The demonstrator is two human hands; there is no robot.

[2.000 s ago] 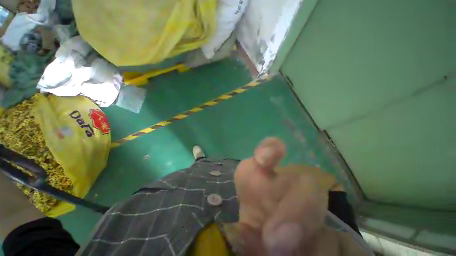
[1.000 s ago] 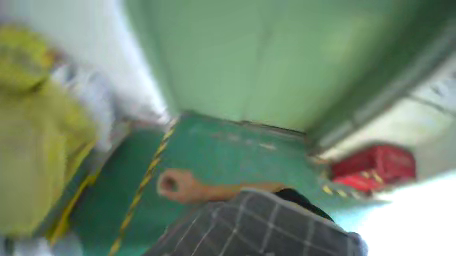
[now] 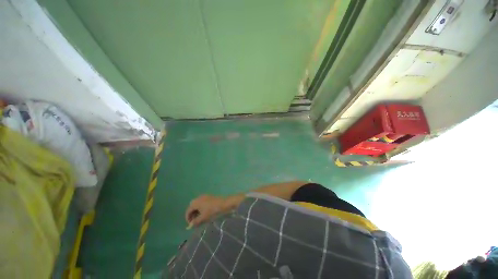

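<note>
My right hand [image 3: 203, 211] is in front of my waist, over the green floor. Its fingers are loosely curled with a gap inside, and no object shows in it. My left hand is not in view. The pale green lift doors [image 3: 180, 60] stand ahead. Their panels cover most of the doorway, and metal sill grooves [image 3: 300, 104] show at the right end. A metal call panel [image 3: 443, 16] is on the wall at the upper right.
A red fire extinguisher box [image 3: 385, 129] sits right of the doors, with striped tape [image 3: 148, 204] on the left floor. A yellow sack [image 3: 33, 201] and a white sack [image 3: 65, 141] stand at left. Dark goods [image 3: 478, 268] show at the lower right corner.
The view has turned right towards the lift doors and red box. The black handle, left sleeve and open yellow sack have left the picture. My right hand has moved down from close to the camera.
</note>
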